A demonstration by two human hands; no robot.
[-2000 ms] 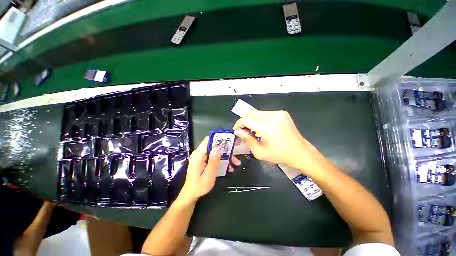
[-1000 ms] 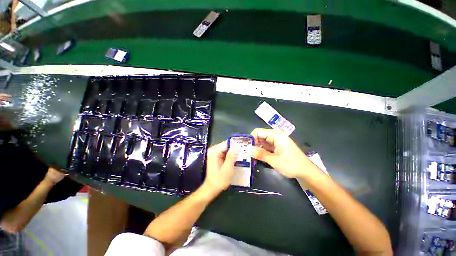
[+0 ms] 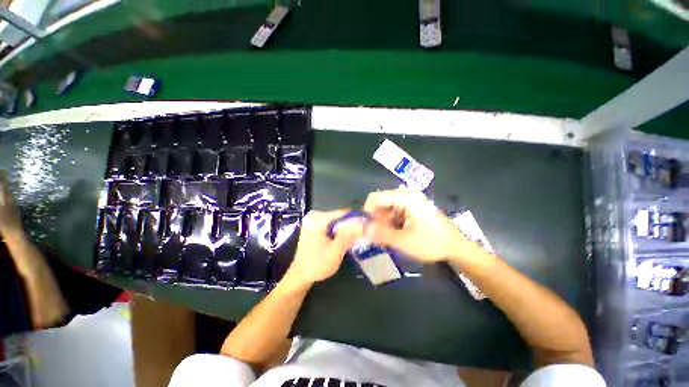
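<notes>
A part-assembled phone [image 3: 378,267] with a blue rim and a pale lower half is held between my hands, tilted, its lower end pointing down and right. My left hand [image 3: 323,246] grips it from the left. My right hand [image 3: 408,225] is at its upper right, fingers bent and blurred; whether they grip it is unclear. One loose phone board [image 3: 403,163] lies on the dark mat beyond my right hand. A second board [image 3: 472,230] lies partly under my right forearm. Thin tweezers [image 3: 408,275] lie partly hidden behind the held phone.
The black housing tray [image 3: 204,196] lies at left with empty-looking pockets. The clear board tray [image 3: 616,249] stands at right with small parts. The green belt [image 3: 363,75] carries scattered phones behind a white rail [image 3: 453,127]. Another person's arm [image 3: 34,276] is at far left.
The held phone has turned from upright to tilted. My right hand has let go of one board, which now lies beyond it. The neighbour's arm has moved up the bench.
</notes>
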